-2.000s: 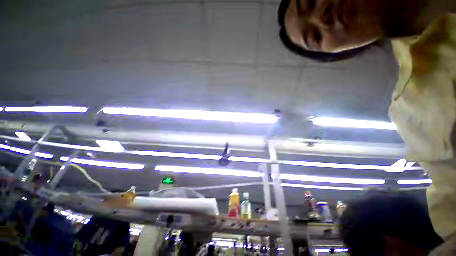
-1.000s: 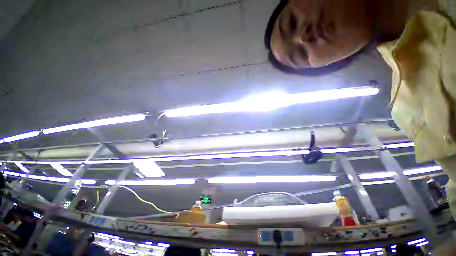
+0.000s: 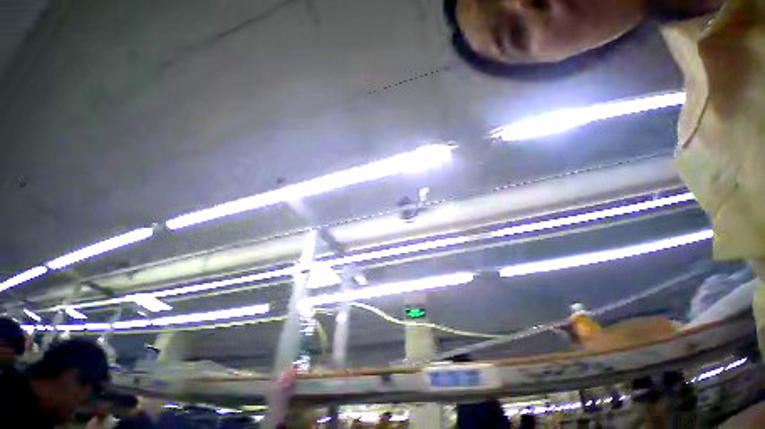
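Note:
Neither of my hands is in the picture, and no work parts can be made out. Nearest in front of me is a person in a pale yellow top (image 3: 725, 159), lying sideways at the upper right and cut off by the right edge. The view is tilted up at the ceiling.
Long tube lights (image 3: 310, 186) cross the grey ceiling (image 3: 210, 92). A shelf rail (image 3: 537, 373) runs along the bottom, with a bottle (image 3: 580, 323) on it. A pale post (image 3: 294, 335) rises left of centre. A person in a dark cap (image 3: 75, 369) is at lower left.
The view has swung, so the shelf rail and bottles have shifted and the tube lights slope more. The white object on the shelf is out of view. The yellow-topped person sits higher in the picture.

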